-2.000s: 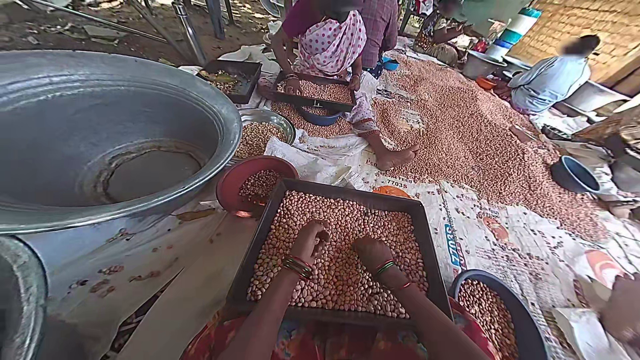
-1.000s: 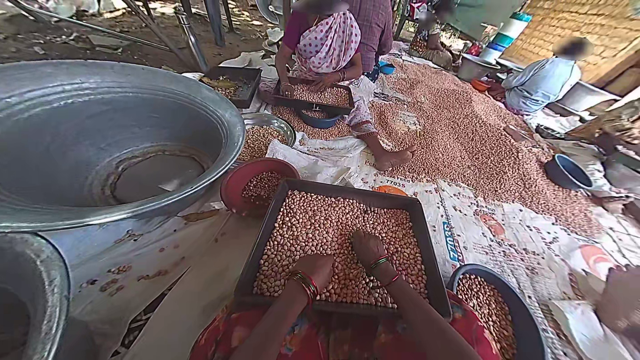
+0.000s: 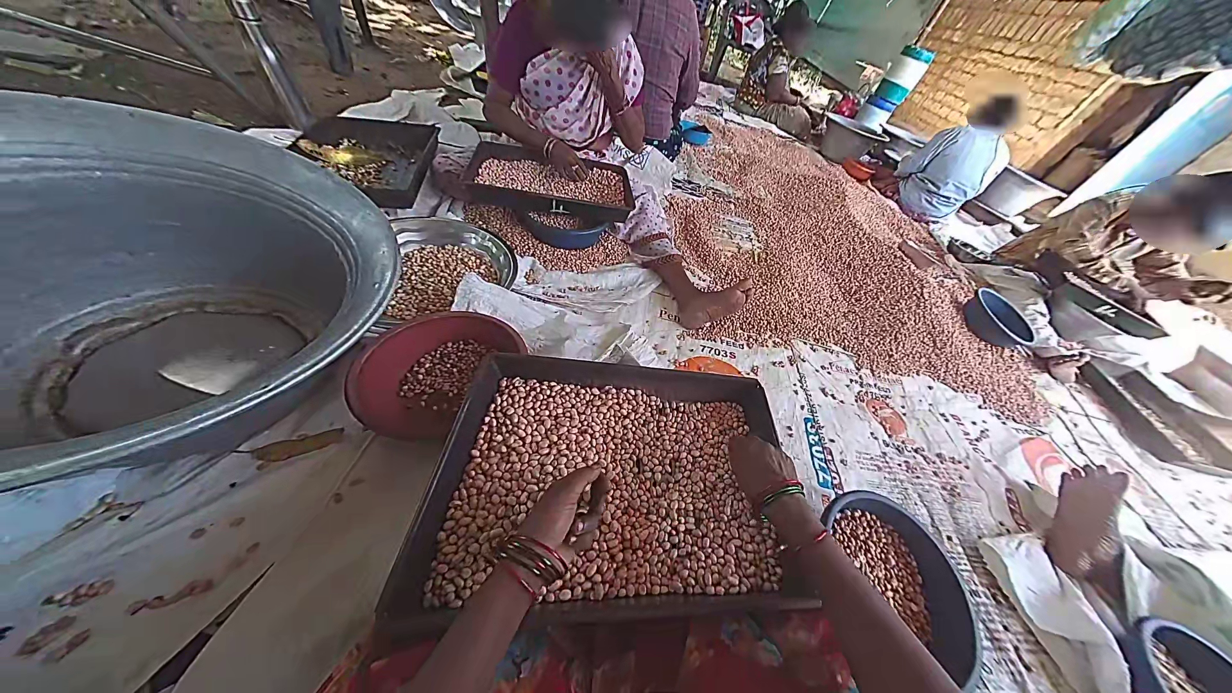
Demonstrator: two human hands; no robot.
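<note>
A dark rectangular tray [image 3: 616, 608] filled with brownish-pink nuts or seeds [image 3: 626, 481] rests at my lap. My left hand [image 3: 568, 510], with bangles at the wrist, is over the left-middle of the tray, its fingers curled at the seeds; whether it holds any is hidden. Near the tray's right wall, my right hand [image 3: 760, 469] touches the seeds with its fingertips turned down and out of sight. A red bowl [image 3: 371, 380] with some seeds stands against the tray's upper left corner. Beside the tray on the right is a blue-grey bowl [image 3: 962, 616] holding more seeds.
A large metal basin [image 3: 361, 318] fills the left side. Behind the red bowl stands a steel dish [image 3: 505, 252] of seeds. A person [image 3: 577, 87] sits ahead with another tray [image 3: 549, 202]. A wide seed heap [image 3: 828, 260] lies on printed sacks [image 3: 866, 433]. A bare foot [image 3: 1088, 520] is at right.
My right hand has moved from the tray's middle to its right side. My left hand has turned, its fingers now curled upward. The person ahead has raised a hand to the face.
</note>
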